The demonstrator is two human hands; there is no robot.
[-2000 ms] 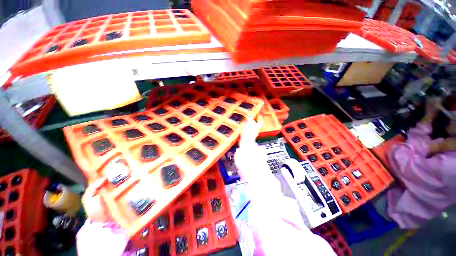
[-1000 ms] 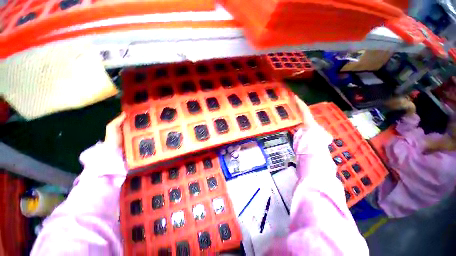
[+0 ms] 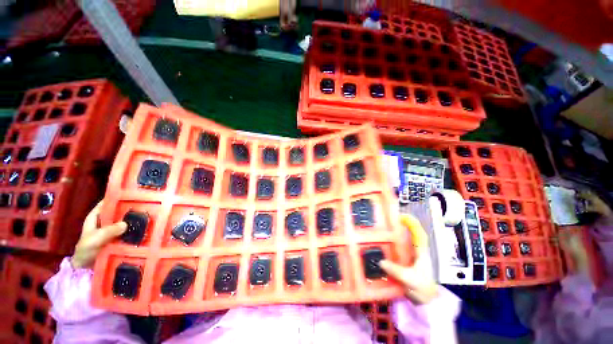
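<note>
A red-orange blister tray hangs in front of me, bent in the middle, with a small black module in each pocket. One module in the third row sits askew. My left hand grips the tray's left edge, its thumb over the edge onto a pocket. My right hand grips the lower right edge, with a finger or thumb over the corner pocket and a yellow tip showing. The fingers behind the tray are hidden.
A tray stack stands behind; another at left bears a label slip. At right are a calculator, a white tape dispenser, a partly filled tray and a person's pink sleeve.
The view has swung left and down. The held tray has come nearer, away from the stack, and is bent and tilted toward me. Both hands still hold its sides.
</note>
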